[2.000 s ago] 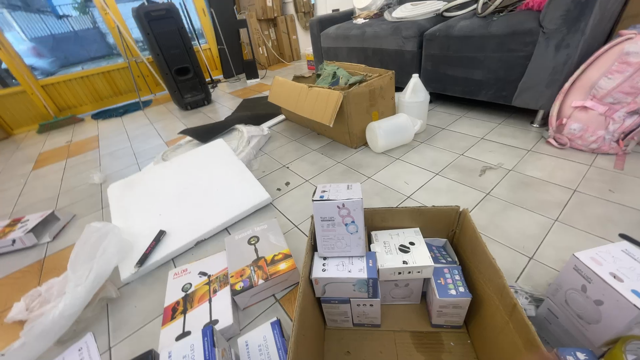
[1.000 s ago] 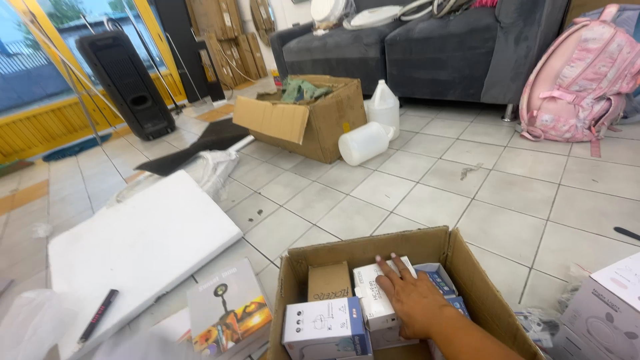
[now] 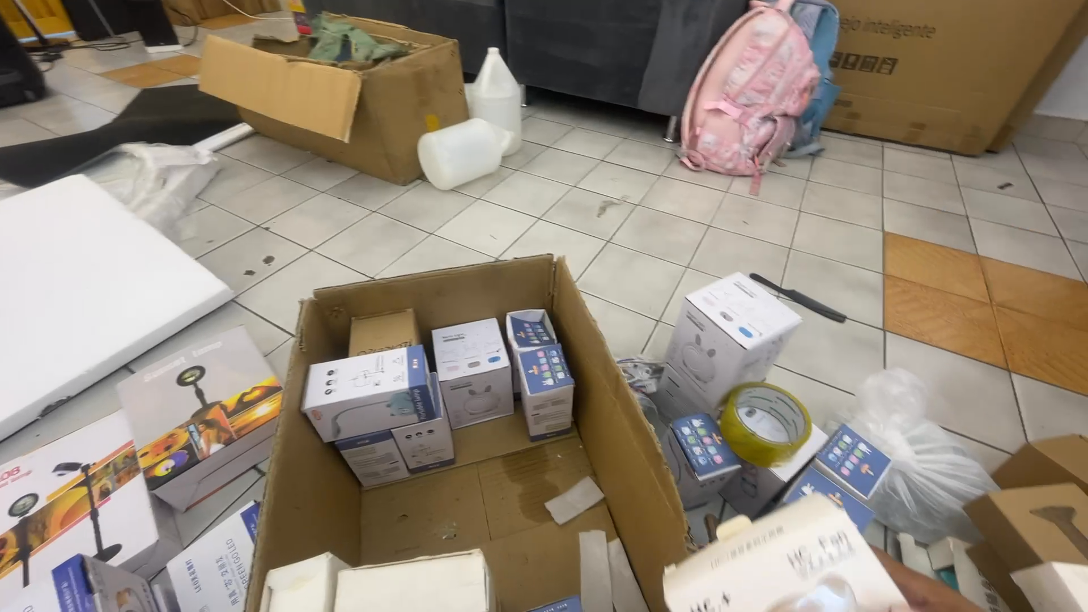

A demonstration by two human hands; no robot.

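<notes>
My right hand (image 3: 922,582) shows only in part at the lower right edge, shut on a white printed product box (image 3: 786,565) beside the right wall of the large open cardboard box (image 3: 620,408). Most of its fingers are hidden behind that product box. Inside the cardboard box stand a white box with a rabbit-shaped picture (image 3: 472,374), blue-and-white boxes (image 3: 546,391), a stacked white-and-blue box (image 3: 365,391), a small brown box (image 3: 382,331) and plain white boxes (image 3: 412,582) at the near end. My left hand is out of view.
Right of the cardboard box are more product boxes (image 3: 731,331), a yellow tape roll (image 3: 765,423), a black knife-like tool (image 3: 797,297) and a plastic bag (image 3: 914,459). Lamp boxes (image 3: 200,416) and a white foam sheet (image 3: 93,297) lie left. Plastic jugs (image 3: 463,153) and a pink backpack (image 3: 752,93) stand beyond.
My right hand has left the boxes inside the cardboard box and is now at the lower right with a white product box. The view has turned right and down.
</notes>
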